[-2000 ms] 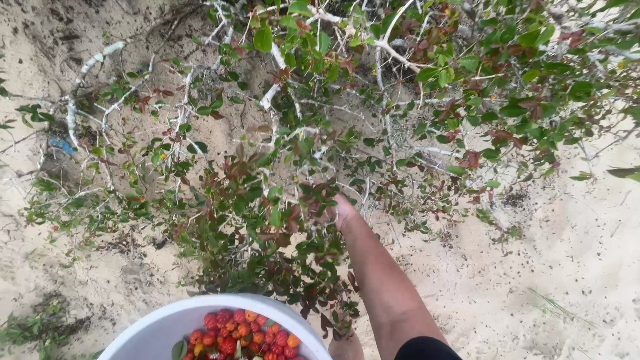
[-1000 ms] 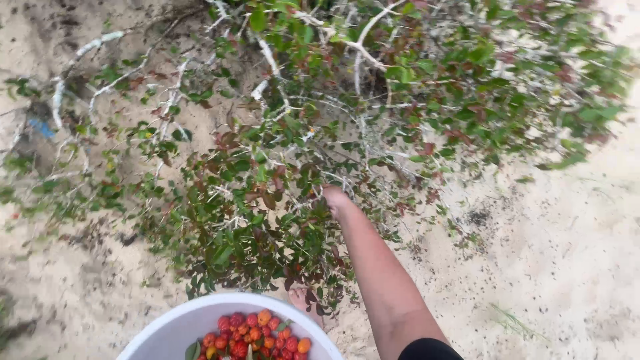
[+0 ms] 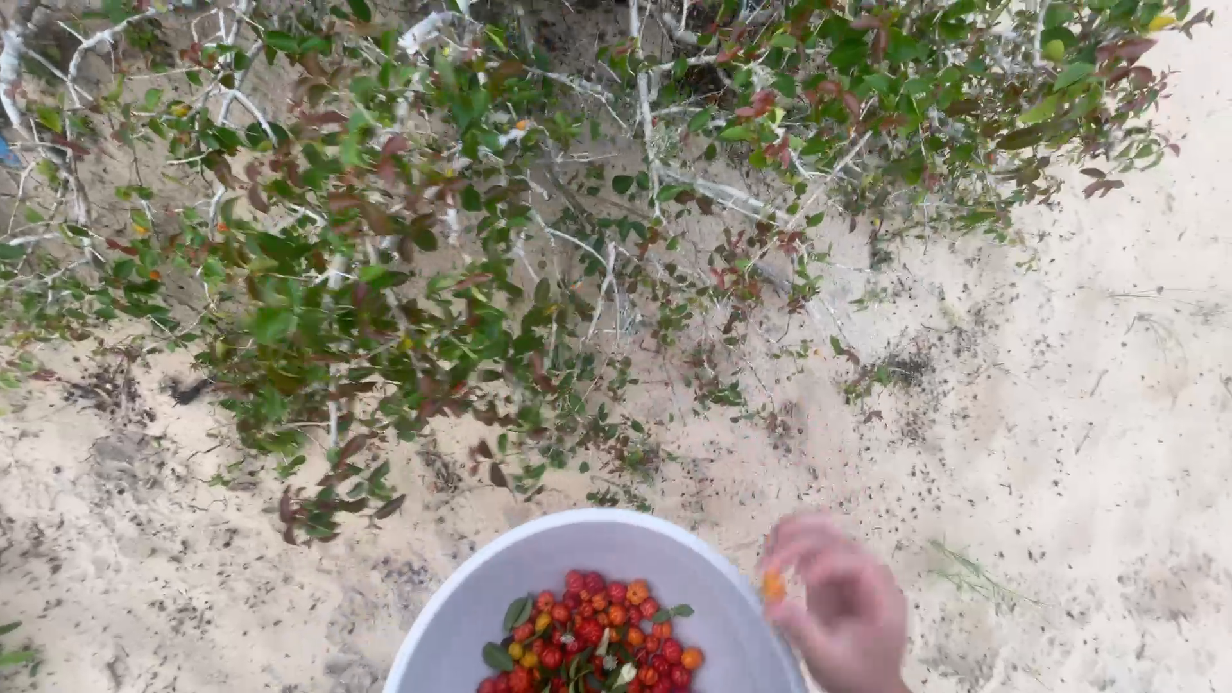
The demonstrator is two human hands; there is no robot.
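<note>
My right hand is just right of the rim of a white bucket, blurred, with a small orange fruit pinched between thumb and fingers. Inside the bucket lie red, orange and yellow ribbed berries, with some green leaves among them. Above the bucket spreads a low shrub with green and reddish leaves and pale branches. A few orange fruits show on it. My left hand is not in the picture.
Pale sand with dark bits of litter lies around and under the shrub. Bare whitish branches stick out at the top. A blue scrap shows at the left edge, and thin grass grows at the right.
My right hand has come out of the shrub, down and to the right, to the bucket's rim, and an orange fruit now shows in its fingers. The view has shifted.
</note>
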